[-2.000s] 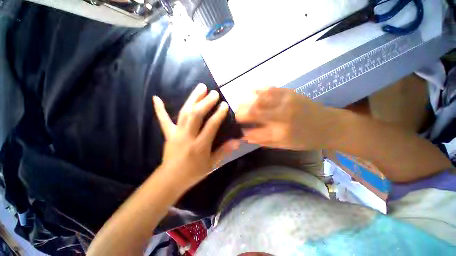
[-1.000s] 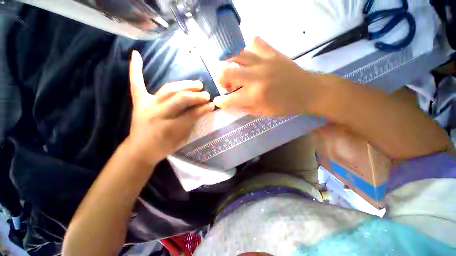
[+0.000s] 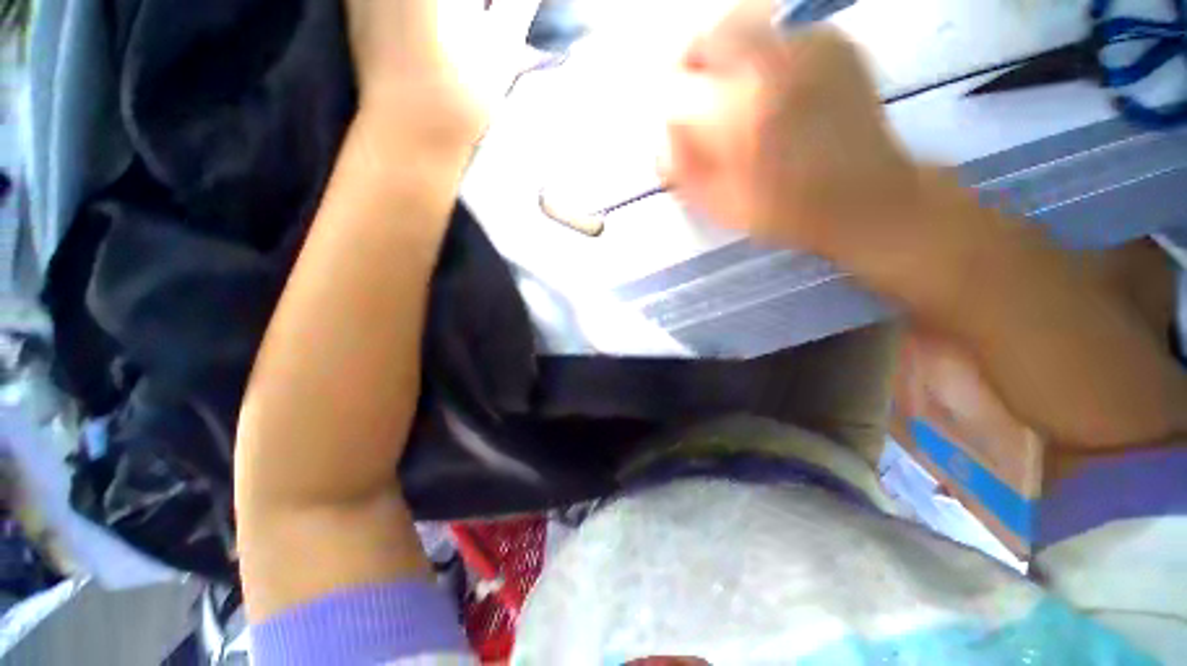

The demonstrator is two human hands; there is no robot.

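The black fabric (image 3: 195,260) hangs in folds at the left and over the lap. My left hand (image 3: 414,52) is at the top edge beside the cloth, washed out by bright light and cut off, so its fingers cannot be made out. My right hand (image 3: 768,124) is over the white table right of centre, blurred; whether it holds anything is unclear. A small brownish curved piece (image 3: 572,216) lies on the table between my arms. The needle area does not show.
Scissors with dark blue handles (image 3: 1143,59) lie at the top right. The table's grey front edge (image 3: 768,297) runs below my right hand. A cardboard box with a blue stripe (image 3: 970,449) is below right, a red perforated thing (image 3: 505,579) below left.
My left hand has moved up to the top edge. My right hand has moved right, away from the left hand. The black cloth has bunched leftward and the machine head has left the view.
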